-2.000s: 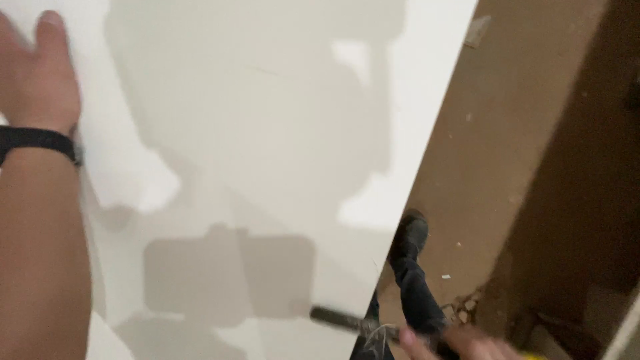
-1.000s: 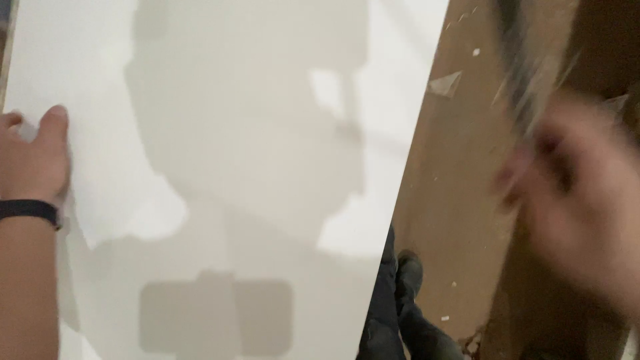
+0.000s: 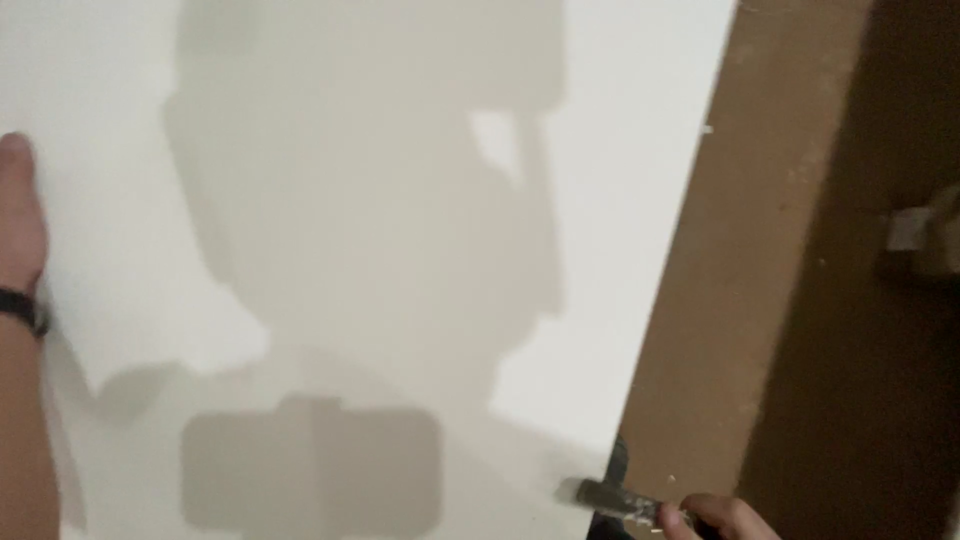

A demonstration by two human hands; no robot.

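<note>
A large, flat white panel (image 3: 615, 187) spans most of the view, with shadows across it. At the left edge of the frame, my left hand (image 3: 19, 210) lies against the panel's surface, thumb side showing; the frame cuts off its other fingers. A dark band circles that wrist. My right hand (image 3: 720, 517), partly cut off at the bottom right, is shut on a dark hand tool (image 3: 622, 501) with pale marks near its middle. The tool's blunt dark end reaches over the panel's lower right edge. Blur hides its exact kind, and whether it touches the panel.
Right of the panel lies a brown floor (image 3: 720, 300) with small pale debris and a dark shadowed strip. A pale, unclear object (image 3: 907, 229) stands at the far right. Dark clothing or a leg (image 3: 616, 461) shows beside the panel's lower right edge.
My right hand has come down from the upper right with the tool, whose end is over the panel's edge again. My left hand stays at the panel's left side. The view has shifted.
</note>
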